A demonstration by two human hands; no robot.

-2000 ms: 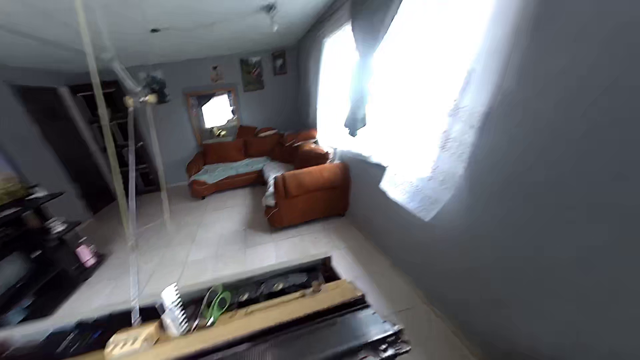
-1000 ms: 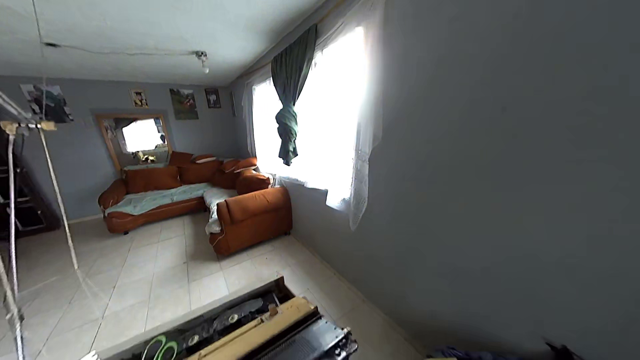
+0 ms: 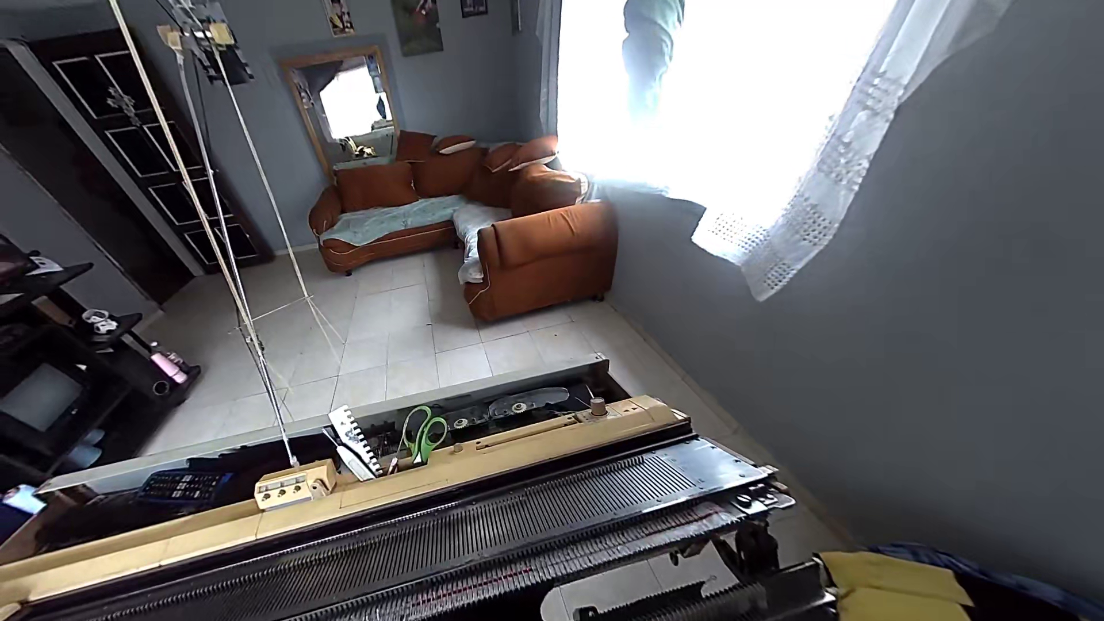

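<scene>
Neither of my hands shows in the head view, so what they hold or touch is hidden. A knitting machine (image 3: pixel 483 509) runs diagonally across the lower part, with a long metal needle bed and a beige rear casing. Dark and reddish knitted stitches (image 3: pixel 517 571) lie along its front edge. On the casing sits a small beige row counter (image 3: pixel 295 485). Green-handled scissors (image 3: pixel 424 435) and a white toothed plastic tool (image 3: pixel 354 438) stand in the trough behind. Pale yarn strands (image 3: pixel 246 302) run near the upright yarn mast.
A dark calculator (image 3: pixel 184 487) lies in the trough at the left. Yellow folded cloth (image 3: pixel 893 586) is at the lower right. Beyond the machine stands an orange corner sofa (image 3: pixel 543 259) on a tiled floor. Black shelving (image 3: pixel 86 362) stands left; a grey wall (image 3: pixel 931 362) borders the right.
The view has turned and dipped toward the machine, so more of its needle bed shows than in the earlier frames.
</scene>
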